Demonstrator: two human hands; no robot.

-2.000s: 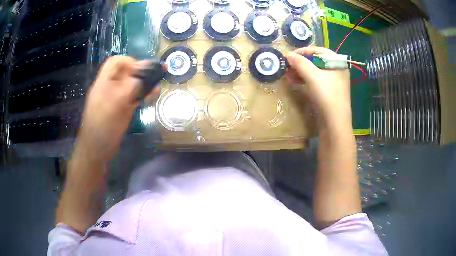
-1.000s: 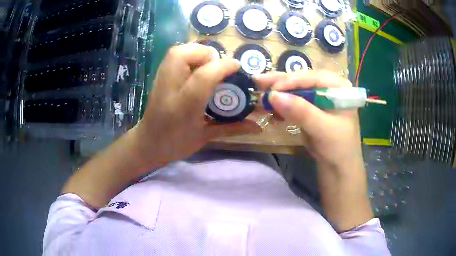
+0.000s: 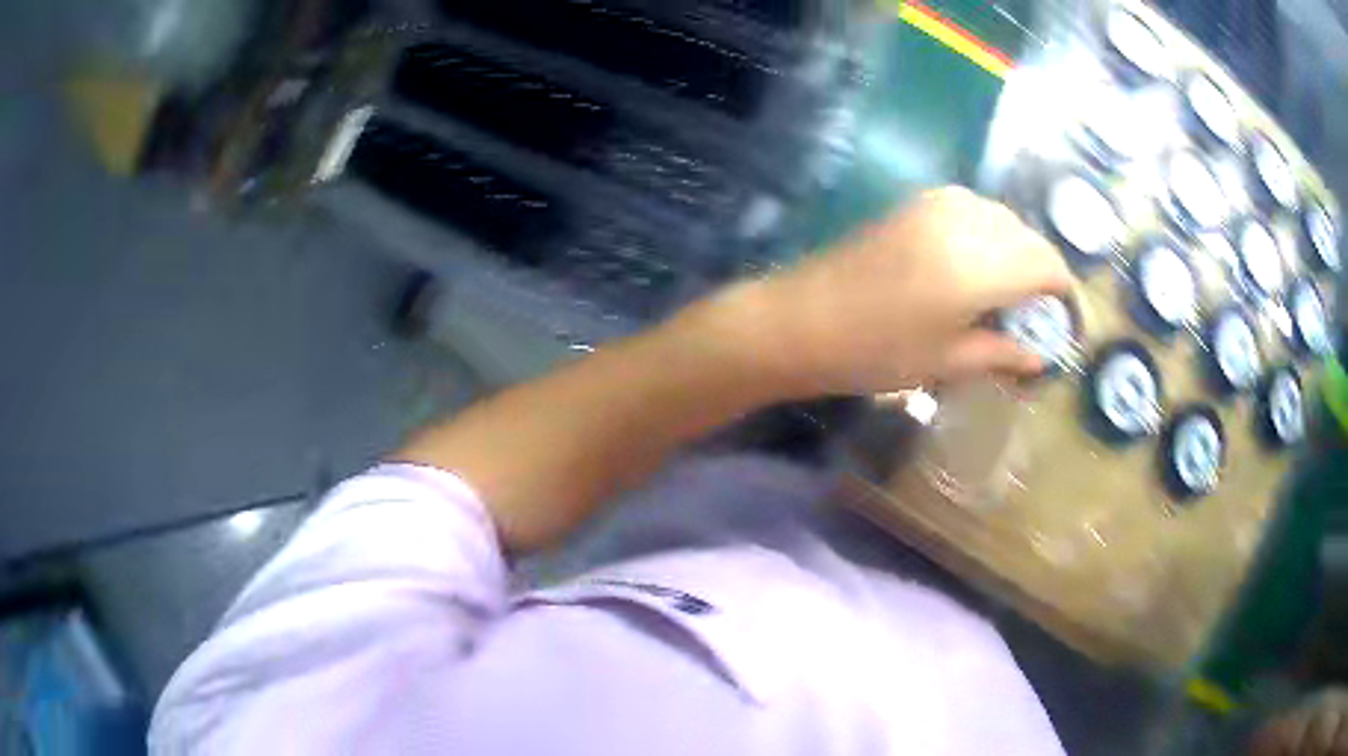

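The view is tilted and blurred. My left hand (image 3: 954,288) reaches over the packing tray and holds a speaker driver (image 3: 1039,328) by its edge, at the left end of the front row of drivers. Whether that driver rests in its pocket is unclear. Other black drivers with white ringed centres, such as one nearby (image 3: 1127,392), lie flat in the clear packing tray (image 3: 1005,488), with brown card showing through. My right hand (image 3: 1304,734) is cut off in the bottom right corner, blurred, and what it holds cannot be seen.
The slotted source tray (image 3: 569,111) with dense black rows lies left of the packing tray. Green mat (image 3: 917,111) with yellow-red tape shows between them. A grey floor (image 3: 178,340) is at the left, with a blue item (image 3: 59,679) in the bottom left corner.
The view has swung left and tilted. My left hand has moved from in front of me to the packing tray's front row with a driver. My right hand and the probe have left the centre.
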